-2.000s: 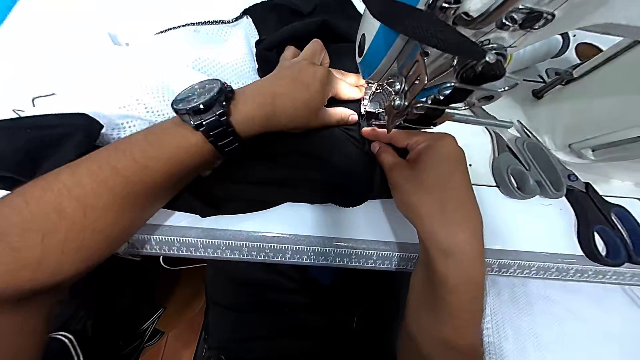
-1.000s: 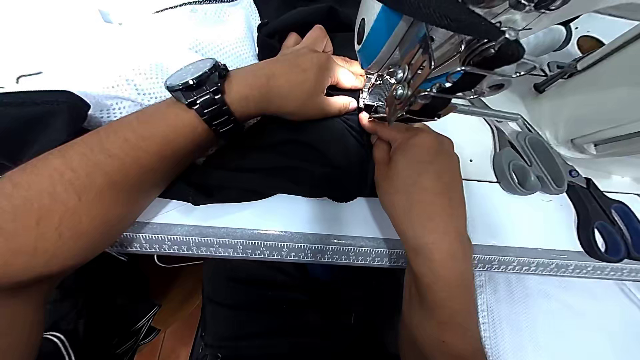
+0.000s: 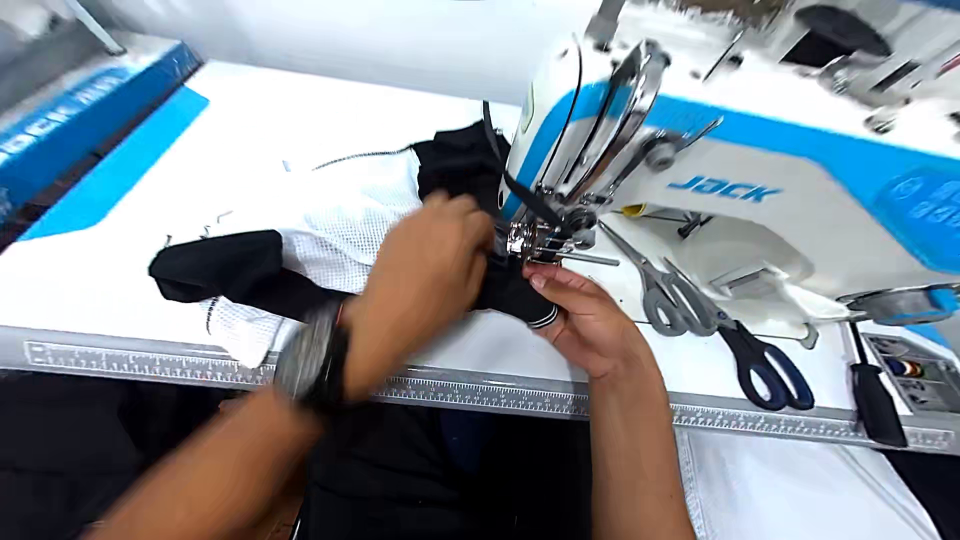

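Observation:
A white and blue Jack sewing machine [image 3: 720,150] stands over black fabric [image 3: 465,161], part of which lies under its presser foot [image 3: 519,240]. My left hand [image 3: 431,270], blurred and with a wristwatch [image 3: 311,360] on its wrist, is at the fabric just left of the foot; its fingertips are partly hidden. My right hand [image 3: 589,315] pinches the black fabric's edge just right of and below the foot, where a white-striped end [image 3: 546,319] shows by the palm. White mesh fabric [image 3: 345,217] joins the black pieces on the left, and a black sleeve-like piece [image 3: 217,262] lies folded there.
Grey-handled scissors [image 3: 667,296] and dark-handled scissors [image 3: 765,367] lie right of my right hand. A black-handled tool [image 3: 874,397] rests beside a tray of small parts [image 3: 919,375]. A ruler strip [image 3: 480,394] runs along the table's front edge. White cloth [image 3: 787,480] hangs below at right.
The view has shifted widely, showing more of the machine and table. A white-striped end of the black fabric now shows at my right hand. My left hand, flat on the fabric earlier, is now blurred and more curled.

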